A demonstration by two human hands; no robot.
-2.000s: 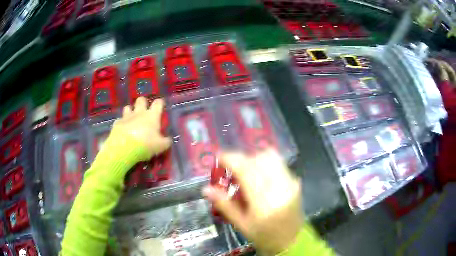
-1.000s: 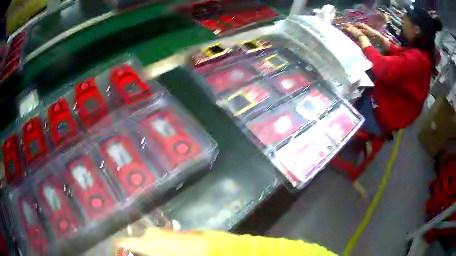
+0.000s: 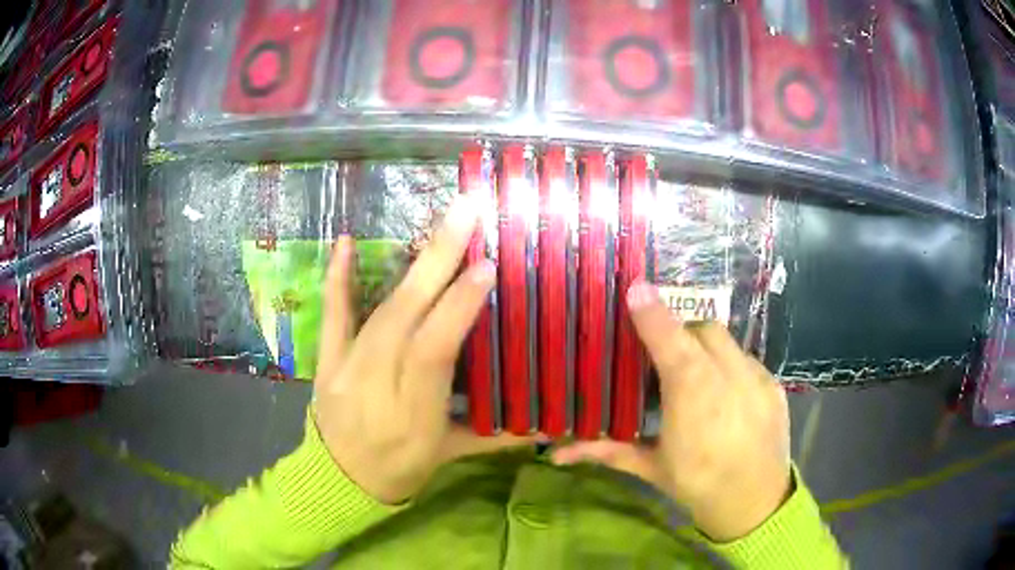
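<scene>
A row of several red phone bodies (image 3: 555,301) stands on edge, side by side, on the plastic-covered work mat (image 3: 712,239). My left hand (image 3: 401,356) is against the left side of the row, its thumb at the near end and its index finger stretched out to the left. My right hand (image 3: 718,423) is against the right side, fingertips on the outer phone body and thumb at the near end. The row is held between both hands. A clear blister tray (image 3: 367,139) of red phone bodies lies just beyond the row.
A stack of clear trays with red phones (image 3: 117,301) is at the left. The edge of another tray (image 3: 996,367) shows at the far right. The dark green bench (image 3: 868,290) ends in front of my body, above a grey floor with yellow lines (image 3: 924,490).
The view has swung back from the right and down to the mat. Both hands now hold a row of phone bodies; one second ago only a blurred sleeve and part of a hand showed.
</scene>
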